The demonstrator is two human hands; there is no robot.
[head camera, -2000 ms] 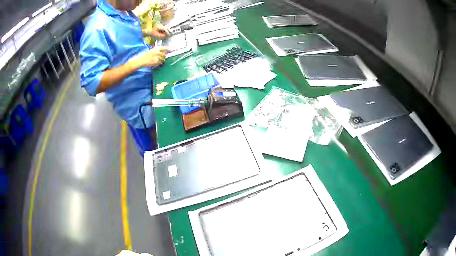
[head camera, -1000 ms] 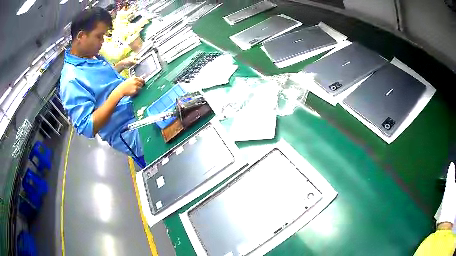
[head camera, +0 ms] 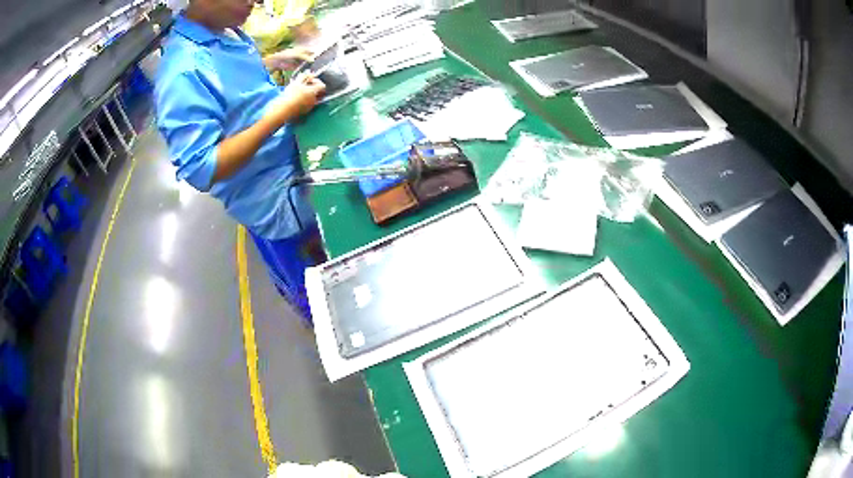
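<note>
A thin dark tablet frame with a pale centre (head camera: 547, 373) lies on a white sheet on the green bench nearest me. Beside it, further left, a tablet display assembly (head camera: 426, 278) with small white squares at its left end lies on another white sheet. Neither of my hands can be made out. A pale yellowish shape (head camera: 332, 470) is cut off by the bottom edge; I cannot tell if it is a sleeve or something else. A pale strip at the far right edge is also unclear.
Grey tablets (head camera: 784, 245) lie on white sheets along the right. Beyond the frames are a white pad (head camera: 561, 219), clear plastic bag (head camera: 524, 168), dark holder with brown tray (head camera: 440, 177), blue bin (head camera: 374, 149) and small black parts. A person in blue (head camera: 224, 112) works at left.
The view has swung, and the bench items appear shifted right and slightly up since one second ago. The white-gloved hand and yellow sleeve at the lower right no longer show clearly.
</note>
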